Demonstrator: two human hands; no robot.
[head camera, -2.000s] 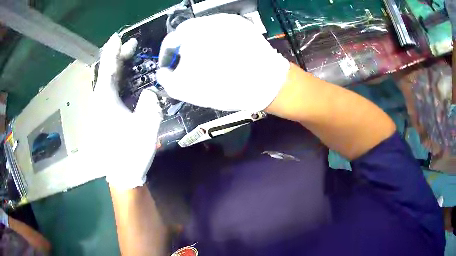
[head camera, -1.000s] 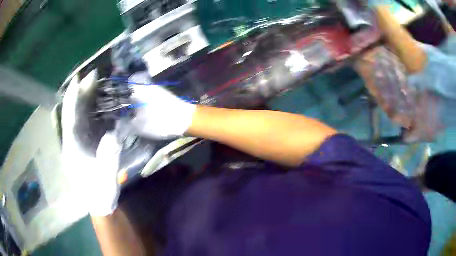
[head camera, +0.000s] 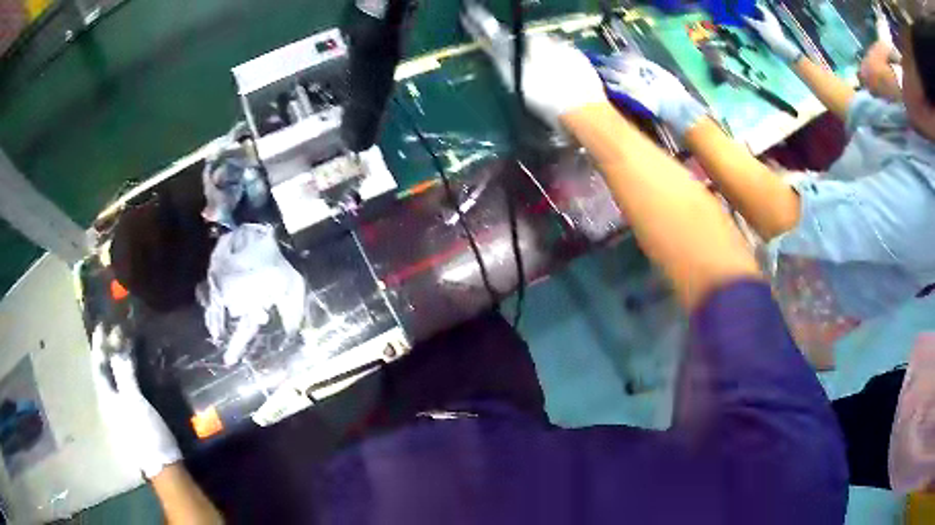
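Note:
My left hand (head camera: 133, 415), in a white glove, is at the black mat's left edge, fingers extended and slightly apart, with nothing seen in it. My right hand (head camera: 549, 77), also gloved, is stretched out at the top centre; it is blurred and partly behind a black cable, so its grip cannot be told. The thick black electric screwdriver (head camera: 374, 72) hangs upright by the screw feeder (head camera: 297, 103), away from both hands. The black wired unit is not visible. A crumpled pale grey cloth (head camera: 251, 287) lies on the black mat (head camera: 343, 272).
A darker grey rag (head camera: 236, 185) lies beside the feeder. A white bracket (head camera: 333, 377) is at the near edge. Orange markers (head camera: 207, 421) show on the mat. Black cables (head camera: 515, 195) hang over the red-brown surface. A neighbour's gloved hand (head camera: 651, 90) is close right of mine, by something blue.
My hands have parted: the right moved up and far right, the left slid down-left. The wired unit between them is out of sight. The view shifted, showing the screwdriver, cloth and neighbour.

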